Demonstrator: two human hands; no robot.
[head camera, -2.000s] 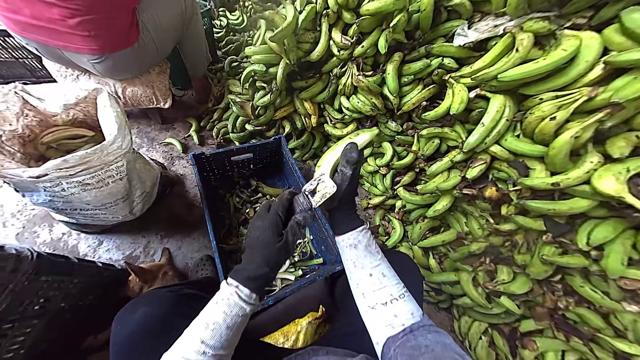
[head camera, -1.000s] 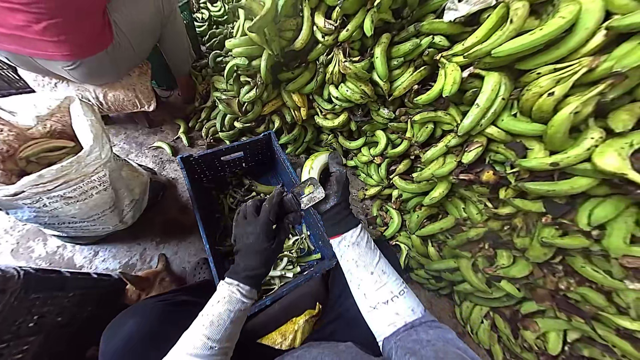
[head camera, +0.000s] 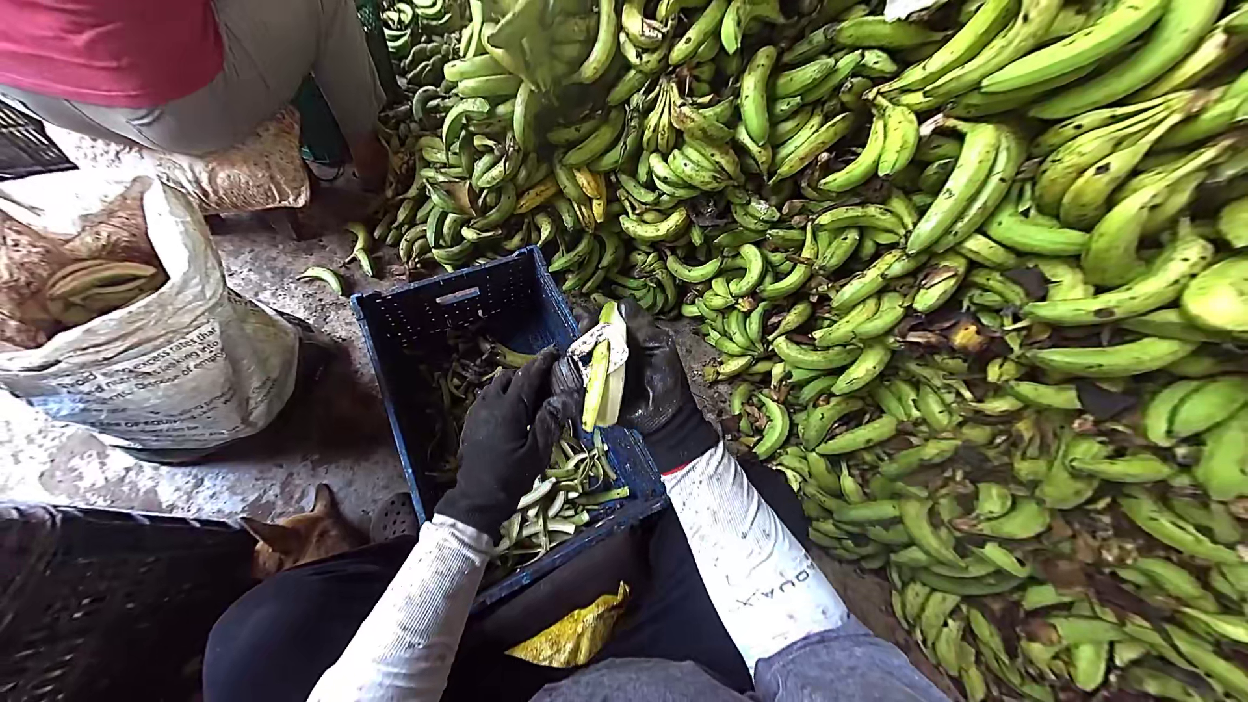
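Both my hands wear black gloves and meet above a blue plastic crate. My right hand grips a partly peeled plantain, held upright with pale flesh showing. A strip of green-yellow peel stands off its near side. My left hand is closed on a tool with a pale, smeared blade, which lies against the plantain; its handle is mostly hidden by the fingers. Cut peels lie in the crate below my hands.
A large heap of green plantains spreads ahead and to the right. An open white sack holding peeled plantains stands at left. A dog lies beside a black crate. Another person sits at upper left.
The plantain, which pointed up and right two seconds ago, is now more upright between my hands. A long strip of peel now hangs beside the blade.
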